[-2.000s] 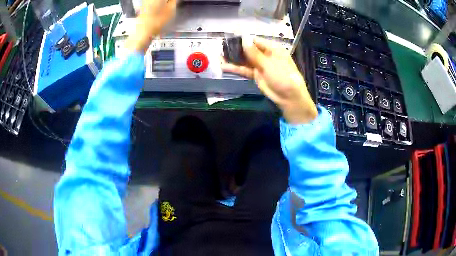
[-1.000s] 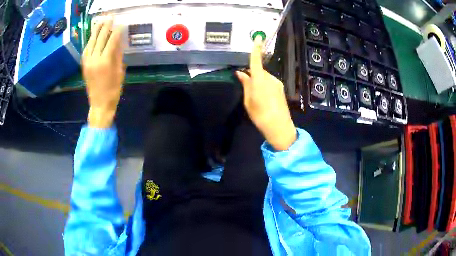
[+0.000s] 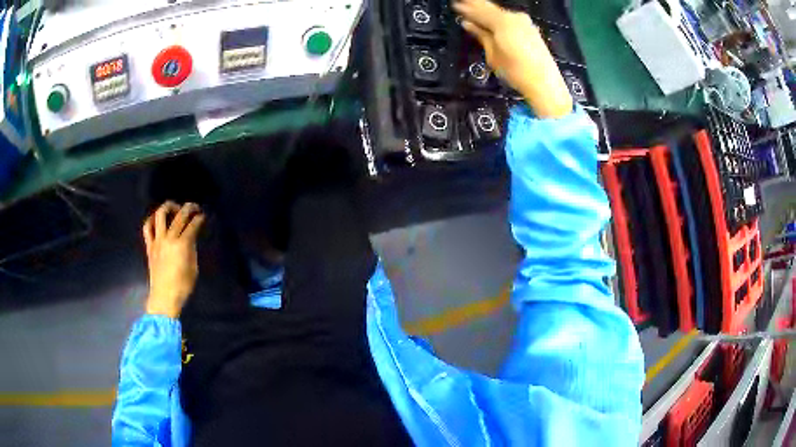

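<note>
My right hand [image 3: 517,52] is over the black parts tray [image 3: 371,144], its fingertips near the picture's top edge. Whether it touches or holds a part cannot be seen. Black parts with pale rings, one a black part [image 3: 439,121] near the front, sit in the tray's pockets. My left hand [image 3: 172,253] rests on the black-clothed knee with fingers slightly apart and nothing visible in it. The press machine [image 3: 196,100] is at upper left, with a red button [image 3: 172,66], two green buttons [image 3: 317,40] and a display [image 3: 110,75] showing red digits.
A green mat [image 3: 602,44] lies right of the tray, with a white box-like object [image 3: 661,45] on it. Red and black upright slabs [image 3: 668,236] stand at the right. A blue box edge [image 3: 12,109] is at the far left. Grey floor with yellow lines lies below.
The view has turned right. My right hand has left the green button and moved over the tray. My left hand has dropped from the panel to the knee. The left display now shows red digits.
</note>
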